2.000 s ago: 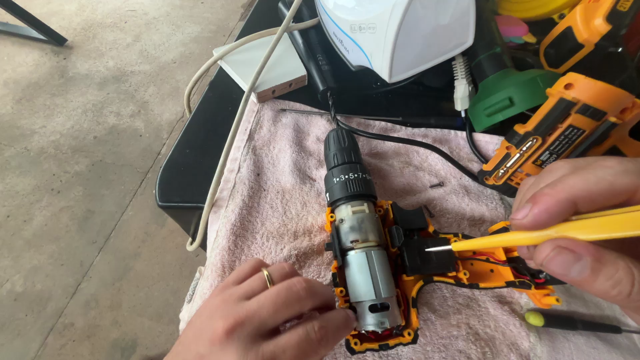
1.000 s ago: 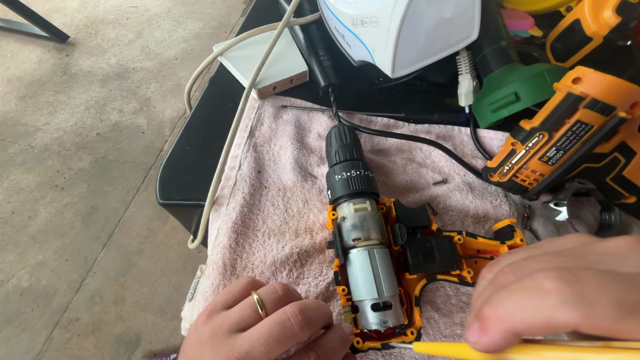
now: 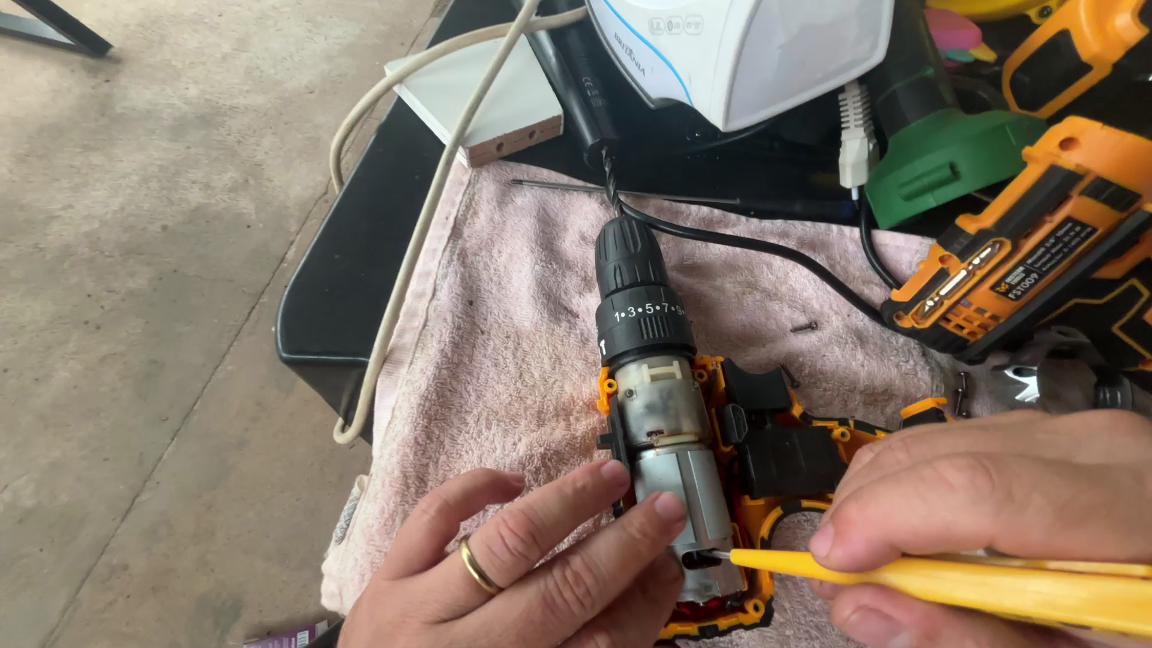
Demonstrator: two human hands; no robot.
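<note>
An opened cordless drill lies on a pink towel (image 3: 504, 360), its drill chuck (image 3: 630, 256) pointing away from me with a twist bit in it. The silver motor (image 3: 688, 495) and the black trigger switch (image 3: 792, 459) show inside the orange and black housing half (image 3: 760, 612). My left hand (image 3: 540, 567), with a ring, rests its fingertips on the motor and the housing's left edge. My right hand (image 3: 981, 513) holds yellow tweezers (image 3: 945, 580), whose thin metal tip is at the dark slot near the motor's rear end.
Small screws (image 3: 804, 326) lie on the towel. Beyond it are a white appliance (image 3: 747, 54), a white block (image 3: 504, 99), a beige cable (image 3: 423, 211), a green plastic part (image 3: 954, 162) and the orange housing half with a label (image 3: 1026, 243). The black table edge (image 3: 333, 297) is at left.
The tweezers have moved from the switch to the housing's rear edge, then to the motor's slot. My left hand has moved further onto the motor.
</note>
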